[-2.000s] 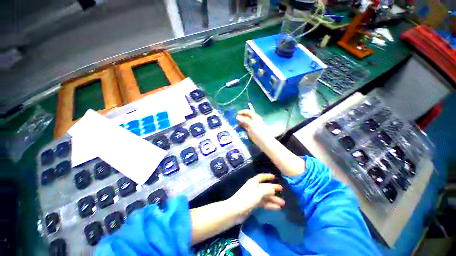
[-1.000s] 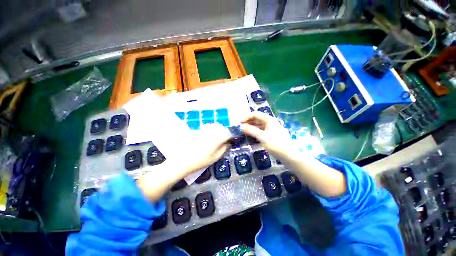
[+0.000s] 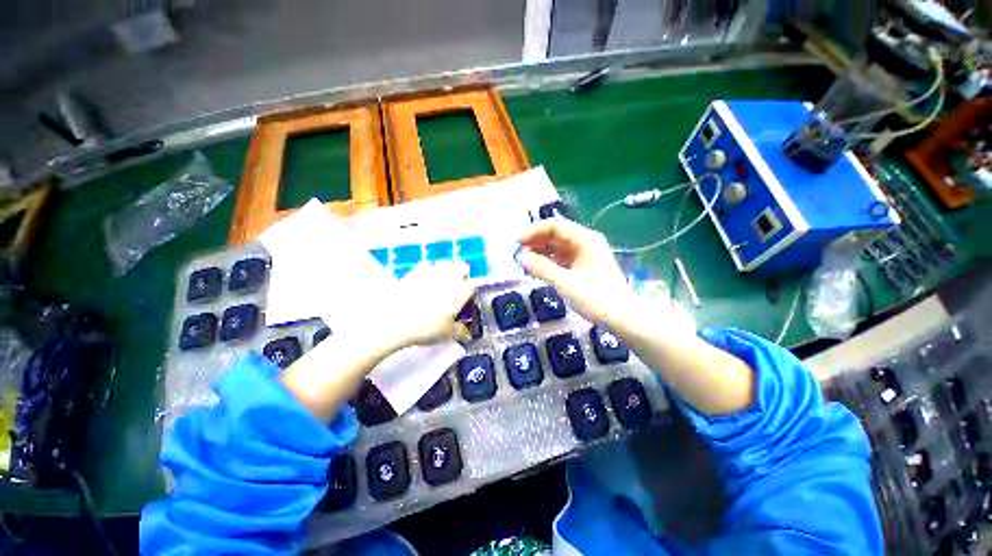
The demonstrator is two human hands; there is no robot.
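A clear tray [image 3: 506,418] holds rows of black housings [image 3: 476,376]. A white sheet with bright blue stickers [image 3: 439,252] lies across its back, and a plain white sheet [image 3: 315,264] overlaps it. My left hand [image 3: 419,306] is over the sheets, fingertips beside the stickers. A dark housing [image 3: 470,319] shows partly under its fingers; whether they grip it I cannot tell. My right hand [image 3: 574,269] is raised above the tray's back right, thumb and finger pinched on a small blue sticker [image 3: 520,253].
Two orange-brown wooden frames [image 3: 381,152] lie behind the tray. A blue control box [image 3: 778,185] with a pale cable [image 3: 644,199] stands at the right. A crumpled clear bag [image 3: 169,212] lies upper left. A second tray of black units [image 3: 925,424] is at lower right.
My hands were close together over a dark housing one second ago. Now they are apart, the right slightly higher with a bit of blue at its fingertips. The left has shifted slightly left.
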